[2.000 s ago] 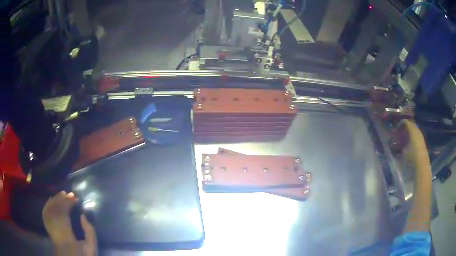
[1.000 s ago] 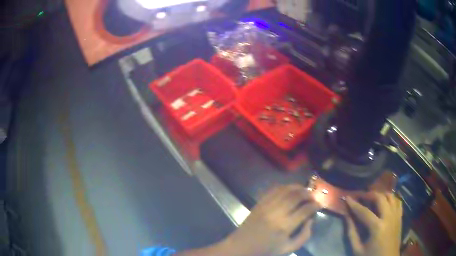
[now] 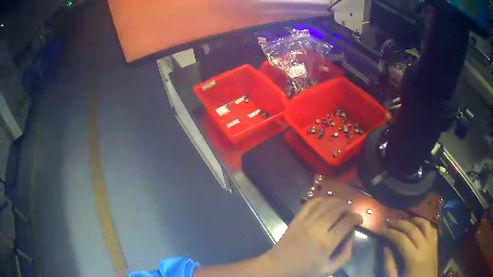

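Note:
A reddish-brown carrier plate [image 3: 351,204] with a row of small metal dots and shiny studs lies under the round head of the black microscope [image 3: 402,181]. A bright light spot falls on its middle. My left hand [image 3: 319,233] grips the plate's near edge, left of the light spot. My right hand [image 3: 415,243] grips the near edge to the right of the spot, its fingertips on the plate. The undersides of both grips are hidden. The black pad [image 3: 365,259] reflects light between my hands.
A red bin with white slips [image 3: 210,117] stands at left. A red bin of loose metal parts [image 3: 301,135] stands nearer the microscope. A clear bag of parts [image 3: 297,57] lies behind them. An orange-brown monitor [image 3: 178,27] is above. The bench edge [image 3: 265,212] borders the grey floor.
Since the oldest frame, the view has turned left and both hands have come to the plate. Over the last second, the plate has slid left, and the monitor's bright ring has given way to plain orange-brown.

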